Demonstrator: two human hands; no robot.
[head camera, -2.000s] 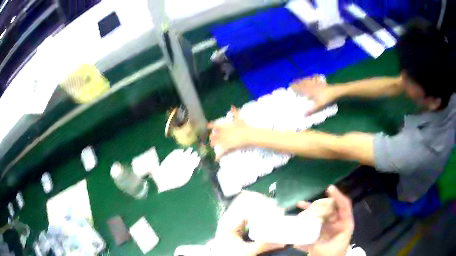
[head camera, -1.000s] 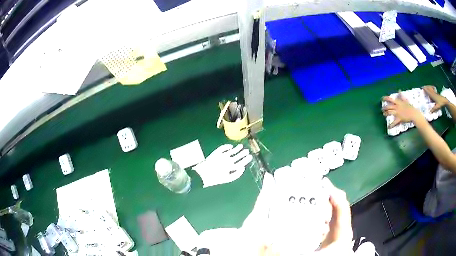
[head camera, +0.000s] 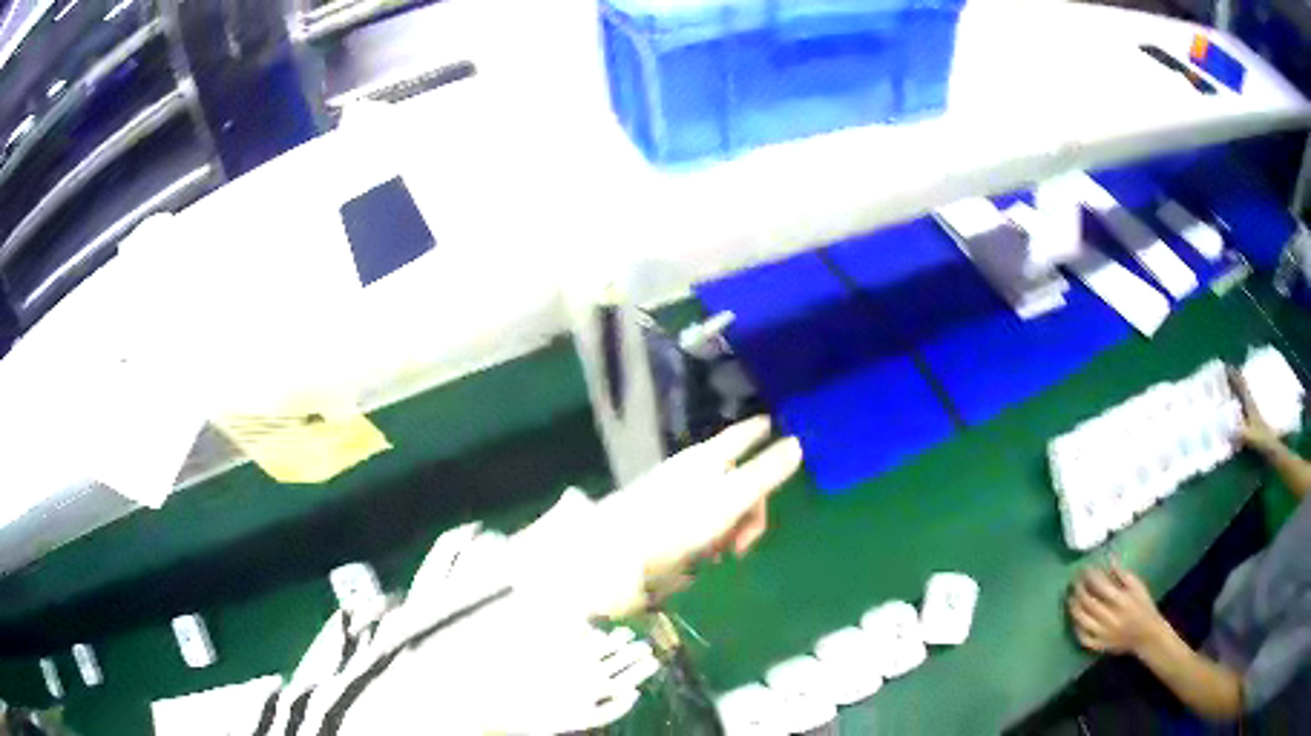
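My left hand (head camera: 705, 503) is blurred and overexposed. Its striped sleeve comes up from the lower left, and the hand is in front of the lower metal post (head camera: 615, 388), fingers pointing right. Whether it holds anything is unclear. My right hand is not in view. A slanting row of white adapters (head camera: 845, 664) lies on the green surface at bottom centre, the farthest one (head camera: 949, 608) slightly turned. A white glove's fingers (head camera: 621, 664) show below my forearm. Single adapters (head camera: 193, 640) stand spaced at the left; another (head camera: 355, 587) is beside my sleeve.
A blue crate (head camera: 784, 79) and a dark flat rectangle (head camera: 385, 230) are on the white shelf (head camera: 503, 187). Yellow paper (head camera: 309, 443) hangs from its edge. Blue mats (head camera: 920, 360) lie beyond. A neighbour's hand (head camera: 1114, 608) is near another adapter block (head camera: 1143, 453).
The view has tilted up, showing the crate. The adapter held low in front of me no longer shows. My left arm now reaches toward the post. The neighbour's near hand has left the adapter block.
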